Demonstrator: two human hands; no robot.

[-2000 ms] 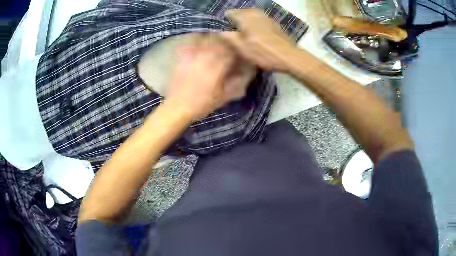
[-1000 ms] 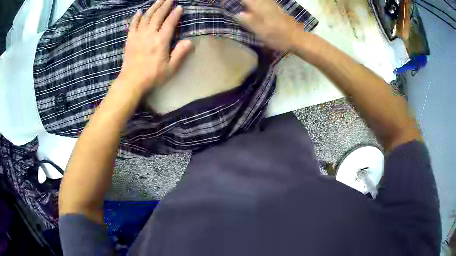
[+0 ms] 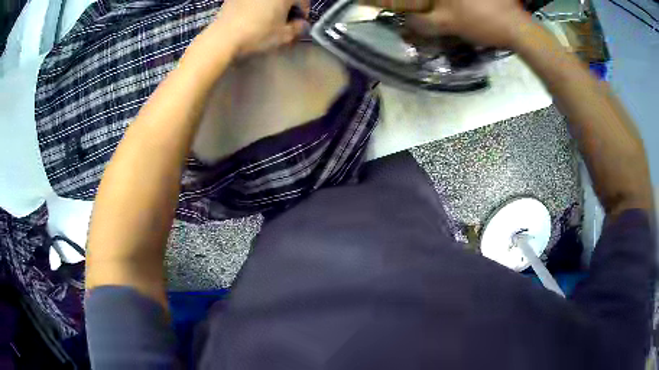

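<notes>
The plaid garment (image 3: 108, 108), dark with white check lines, lies over the pressing form (image 3: 267, 101), whose grey-beige pad shows through the garment's opening. My right hand (image 3: 470, 20) grips the steam iron (image 3: 390, 50) by its top. The iron's pointed tip faces left, at the garment's upper edge near my left hand. My left hand (image 3: 264, 25) is at the top edge of the opening with its fingers bent on the dark cloth. Whether the iron touches the cloth I cannot tell.
The white table cover (image 3: 433, 119) lies under the iron at right. A metal iron rest (image 3: 571, 25) is at the upper right. A white round object with a rod (image 3: 515, 231) stands on the speckled floor (image 3: 491, 159). A heap of plaid garments (image 3: 32, 267) is at lower left.
My right hand has gone from the garment to the iron and brought it left off the rest area. My left hand has moved up and right from lying flat, its fingers now bent.
</notes>
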